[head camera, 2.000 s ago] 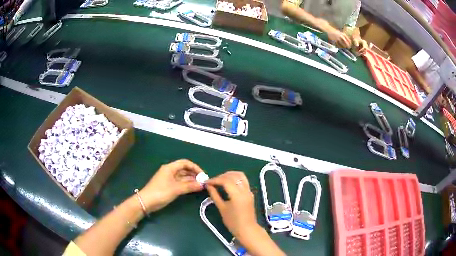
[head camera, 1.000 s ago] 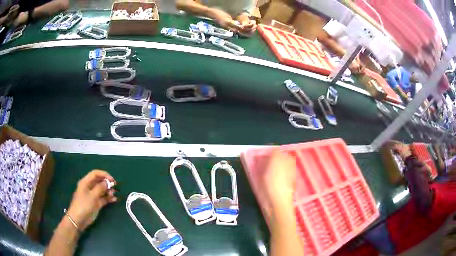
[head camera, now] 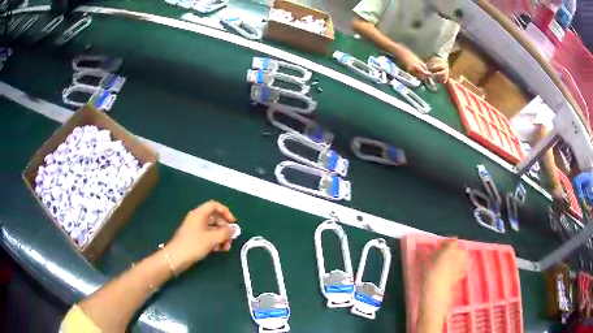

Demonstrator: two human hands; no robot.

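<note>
My left hand (head camera: 207, 229) holds a small white cap (head camera: 234, 229) between its fingertips, above the green surface. A white loop frame (head camera: 265, 286) lies just right of it, with its blue-and-grey base toward me. Two more loop frames (head camera: 335, 263) lie side by side near the white strip. My right hand (head camera: 448, 263) is over the pink-red compartment tray (head camera: 497, 276), slightly blurred, with its fingers in or above an upper pocket. Whether it holds anything cannot be seen. The cardboard box (head camera: 133, 207) at left is heaped with white caps.
Beyond the white strip (head camera: 214, 174), several loop frames (head camera: 312, 180) lie on the green belt (head camera: 214, 117). Across it, a person's hands (head camera: 426, 67) work near another cardboard box (head camera: 296, 36) and red tray (head camera: 487, 123). A metal post (head camera: 553, 146) stands at right.
Since the first frame, my right hand has left my left hand's cap and moved right to the tray. My left hand still holds a cap. The view swung right, then back.
</note>
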